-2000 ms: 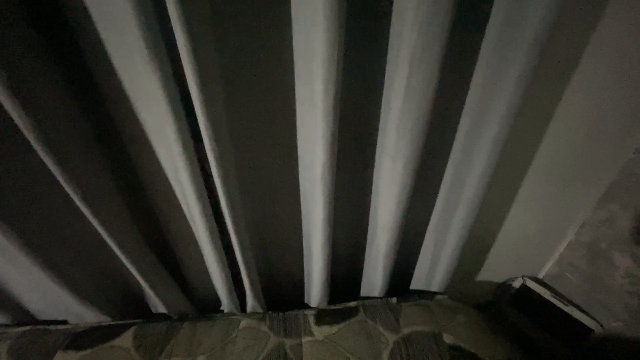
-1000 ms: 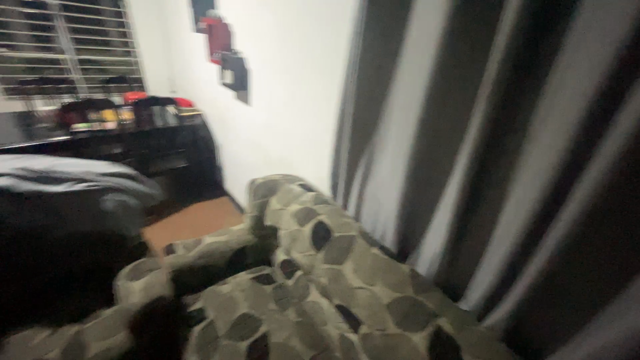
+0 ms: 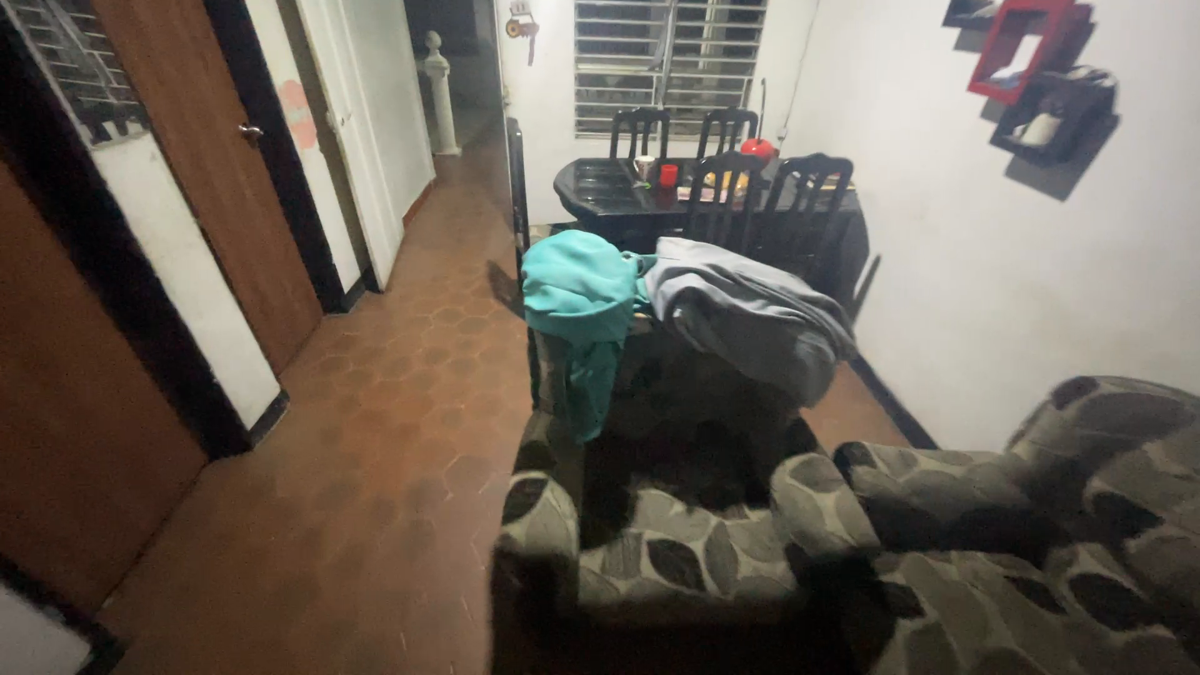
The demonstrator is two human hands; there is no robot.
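Neither my left hand nor my right hand shows in the head view. A teal garment (image 3: 579, 286) hangs over the back of a seat near the middle, its lower end dangling. Beside it lies a grey garment (image 3: 750, 309), draped over the same seat back. In front stands an armchair with leaf-patterned upholstery (image 3: 689, 562), its inner part in dark shadow. A matching patterned sofa (image 3: 984, 600) fills the lower right.
A dark dining table (image 3: 609, 192) with chairs, a red cup (image 3: 667, 175) and other items stands beneath a louvred window (image 3: 666, 66). Brown hexagonal floor tiles (image 3: 403, 403) run along the left, past a wooden door (image 3: 216, 169). Box shelves (image 3: 1022, 47) hang on the right wall.
The view has swung far left, from the striped curtain across the patterned sofa to the dining area and passage. No hand shows in any frame.
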